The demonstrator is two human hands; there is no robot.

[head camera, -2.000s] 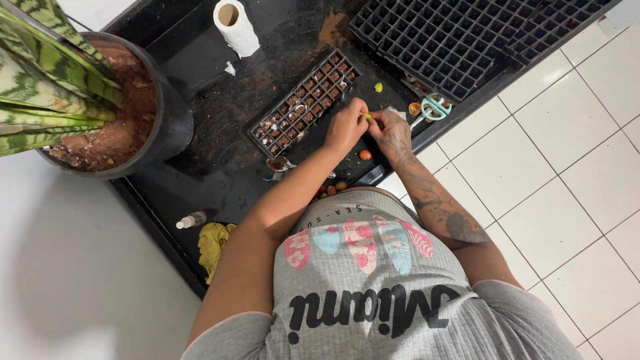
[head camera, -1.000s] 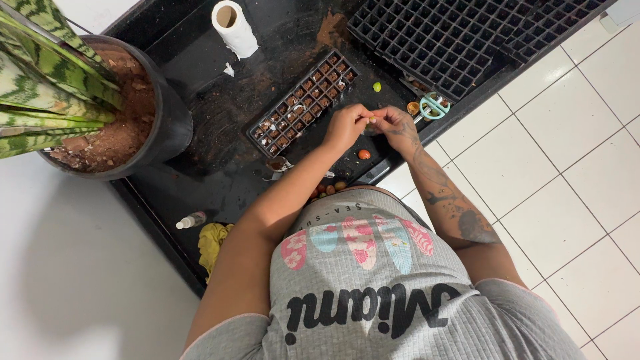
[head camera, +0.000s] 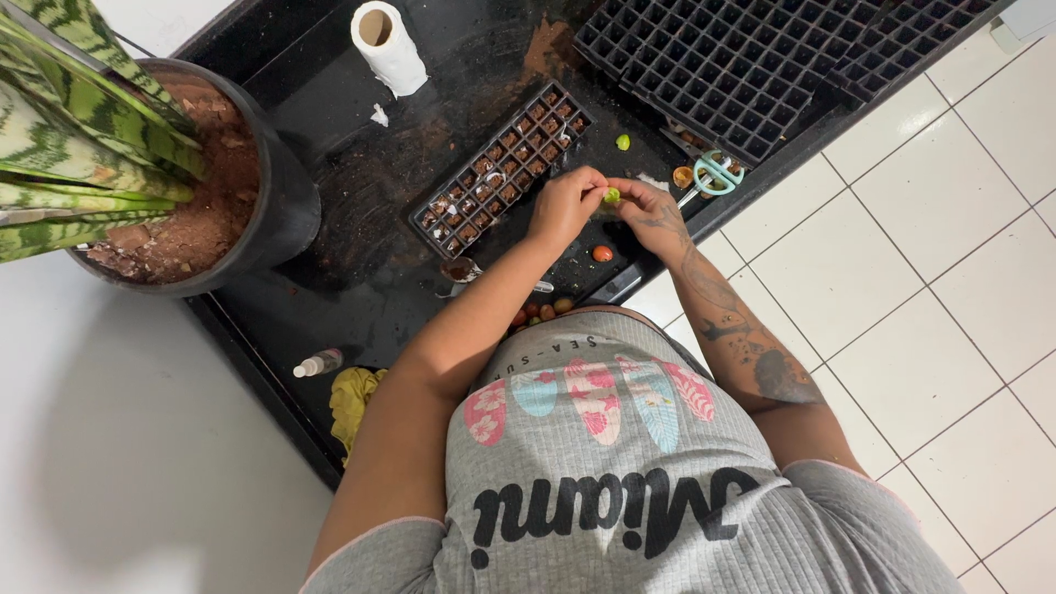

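My left hand (head camera: 568,205) and my right hand (head camera: 650,216) meet at the fingertips right of the seedling tray, both pinching a small yellow-green piece (head camera: 611,195), perhaps of a small fruit. A black seedling tray (head camera: 501,172) filled with brown soil, with white bits in some cells, lies beside my left hand. Nearer my body than the hands, a small orange-red fruit (head camera: 602,253) rests on the black surface. Another yellow-green piece (head camera: 623,143) lies beyond them. Teal-handled scissors (head camera: 716,175) are at the right edge by an orange fruit piece (head camera: 682,176).
Empty-celled black seedling trays (head camera: 726,66) fill the upper right. A paper roll (head camera: 389,49) stands at the top, and a potted snake plant (head camera: 239,190) at the left. Nearby are a small bottle (head camera: 318,363), a yellow cloth (head camera: 353,404), a spoon (head camera: 460,269) and several small fruits (head camera: 547,312) against my body.
Both hands stay together in about the same place, with small shifts of the fingers. The yellow-green piece between them shows more plainly now than one second ago.
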